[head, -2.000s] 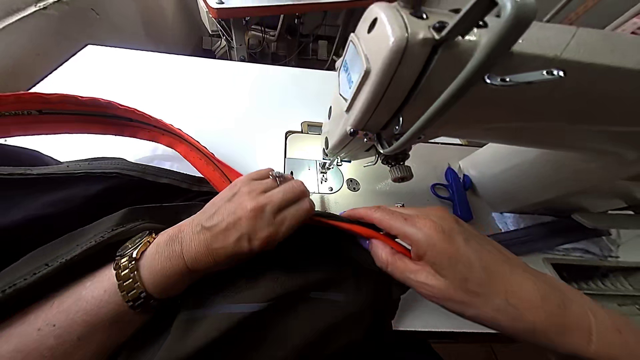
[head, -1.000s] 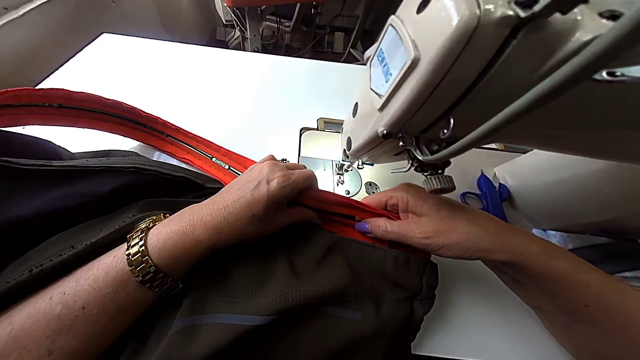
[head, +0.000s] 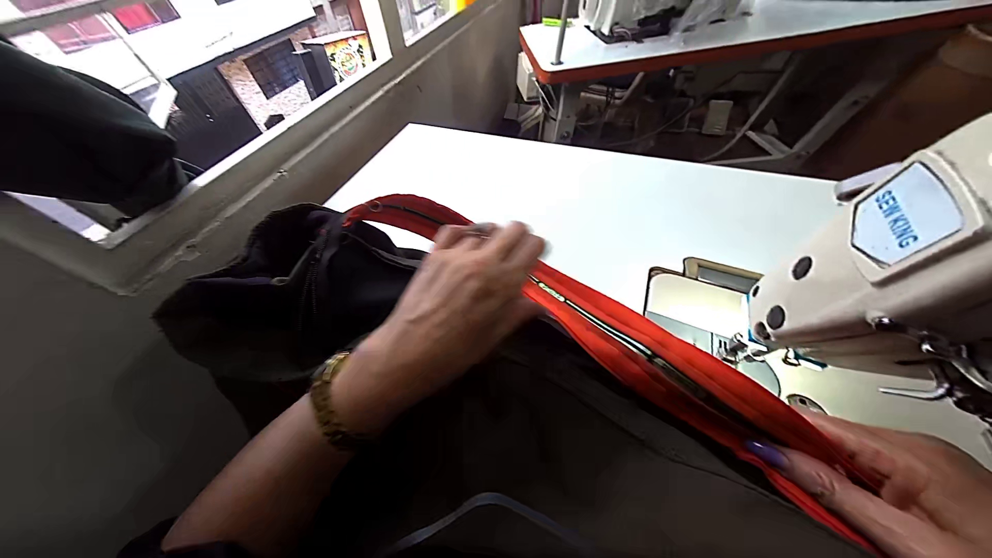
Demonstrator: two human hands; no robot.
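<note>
A dark fabric bag or garment lies across my lap and the near edge of the table. A red strip with a dark zipper runs along its upper edge, from the upper left down to the lower right. My right hand grips the red strip at its lower right end, thumb on top. My left hand, slightly blurred, is on the strip farther left; its fingertips are partly hidden, so its hold is unclear. The sewing machine's head stands at the right, its needle and presser foot just beyond the strip.
The white sewing table extends behind the strip. A second table with an orange-brown edge bears another machine at the back. At the left are a wall, a window and dark cloth over the sill.
The view has swung left, bringing the window in. My left hand has moved left along the red strip, away from my right hand, and more of the zipper between them shows.
</note>
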